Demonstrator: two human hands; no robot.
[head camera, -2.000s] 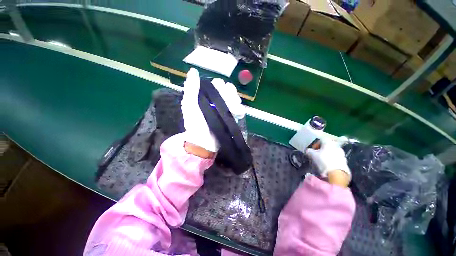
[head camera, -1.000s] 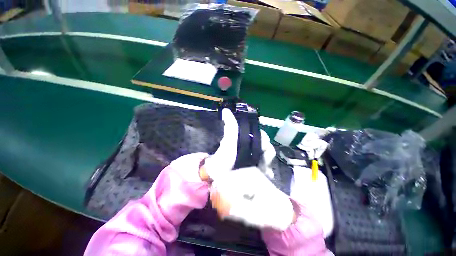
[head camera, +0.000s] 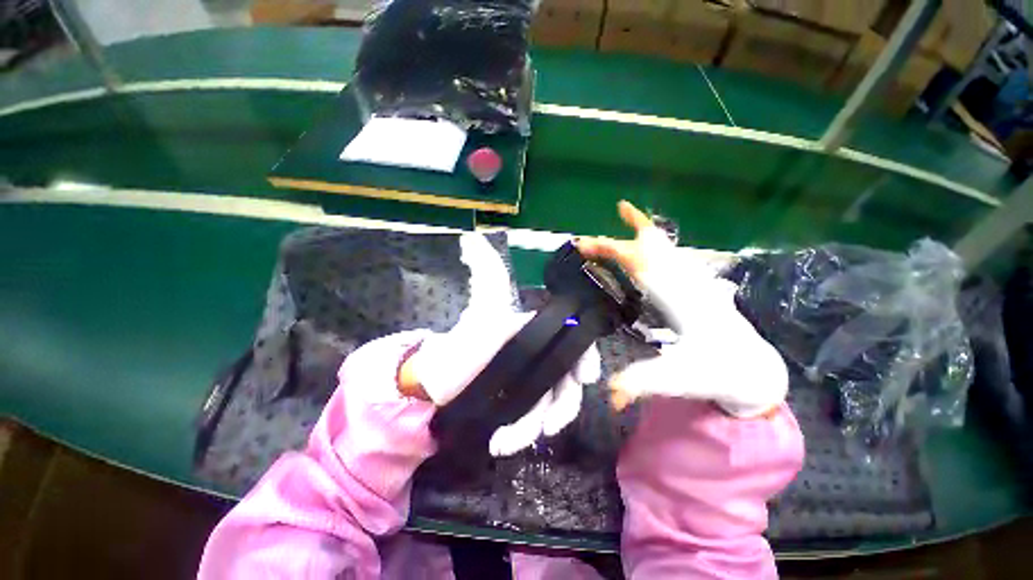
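Black over-ear headphones (head camera: 515, 368) are held tilted above the dark dotted sheet (head camera: 380, 283), band toward the lower left, cups toward the upper right. My left hand (head camera: 487, 340), in a white glove, grips the band from the left, with fingertips showing beyond it. My right hand (head camera: 691, 329), in a white glove with bare fingertips, is at the cup end; its index finger reaches the upper cup and its thumb is spread below. The cap of the solvent bottle (head camera: 660, 228) shows just behind my right hand; its body is hidden.
A stand (head camera: 300, 164) at the back holds a white pad (head camera: 404, 144), a pink-red round-topped object (head camera: 484, 165) and a black item in clear film (head camera: 442, 62). A crinkled clear bag (head camera: 889, 329) lies right. Cardboard boxes (head camera: 651, 28) stand behind.
The headphones have tilted from upright to a slant. My right hand has moved up and right, from in front of my left wrist to the cups, with fingers spread.
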